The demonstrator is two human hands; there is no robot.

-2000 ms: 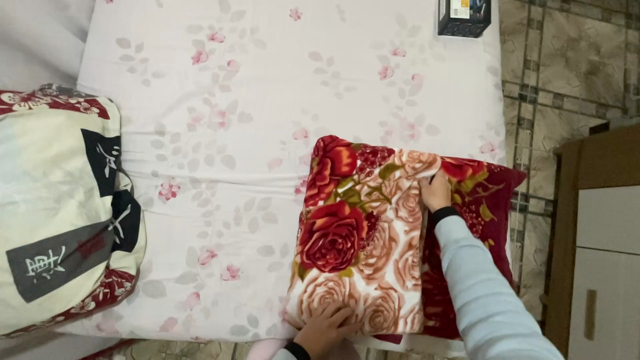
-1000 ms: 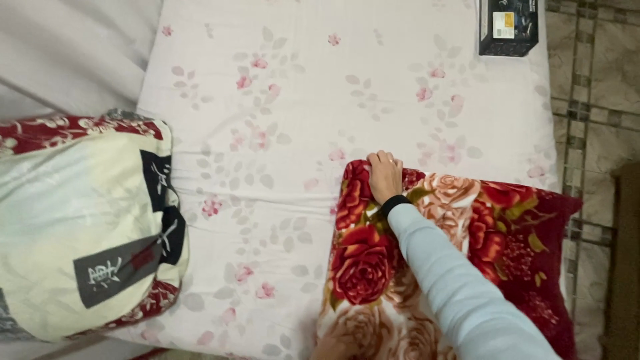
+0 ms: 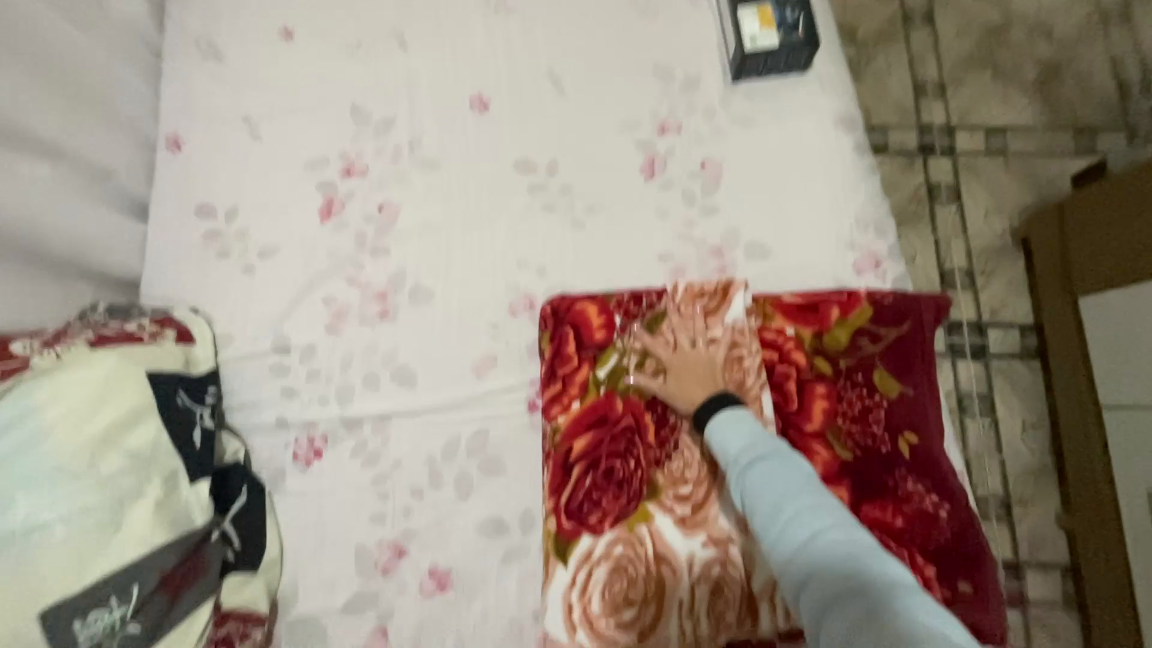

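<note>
A rose-patterned blanket [image 3: 603, 459], red, peach and white, lies folded on the near right part of a bed with a floral sheet [image 3: 468, 234]. Its left part forms a folded flap over the darker red layer at the right. My right hand [image 3: 684, 364], in a light blue sleeve with a black band at the wrist, rests flat on the flap near its far edge, fingers spread, gripping nothing. My left hand is out of the frame.
A cream, red and black fabric bundle [image 3: 90, 450] sits at the bed's left. A black box [image 3: 774, 36] lies near the far right edge. Beyond the bed are a tiled floor [image 3: 999, 207] and a wooden cabinet with pale fronts [image 3: 1053, 360].
My right hand went from the flap's right edge to the blanket's far left corner, then back right onto the flap, fingers now spread. My left hand, earlier on the near edge, has left view.
</note>
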